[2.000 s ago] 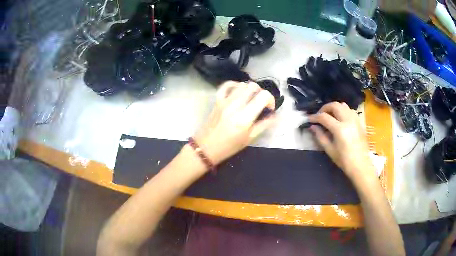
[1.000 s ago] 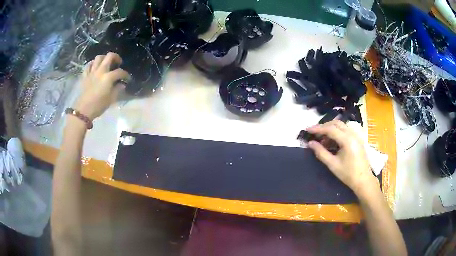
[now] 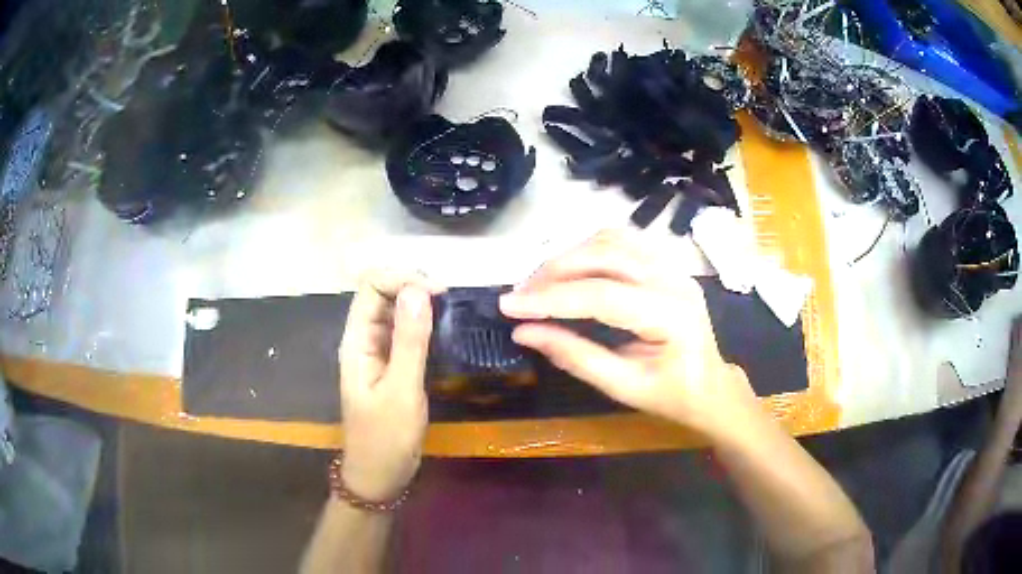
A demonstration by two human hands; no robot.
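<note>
A glossy black plastic housing (image 3: 484,336) is held over the work mat, its ribbed slotted side showing. My left hand (image 3: 387,370) grips its left edge between thumb and fingers. My right hand (image 3: 611,325) is at its upper right edge, thumb and fingertips close together; whether a small strip is pinched there cannot be told. The black work mat (image 3: 269,364) lies along the bench edge. A perforated housing (image 3: 460,168) with a thin wire sits behind the mat. A pile of black strips (image 3: 650,123) lies to its right.
More black housings (image 3: 179,146) are heaped at the back left. A crumpled white cloth (image 3: 751,264) lies by the yellow tape (image 3: 790,213). Beyond the tape are tangled wired assemblies (image 3: 852,123), more housings (image 3: 969,258) and a blue tray (image 3: 941,45). Another person's arm (image 3: 992,460) shows at the right edge.
My left hand has come from the heap at the left to the mat and now holds a housing. My right hand has moved left from beside the strips to that housing. The view has shifted.
</note>
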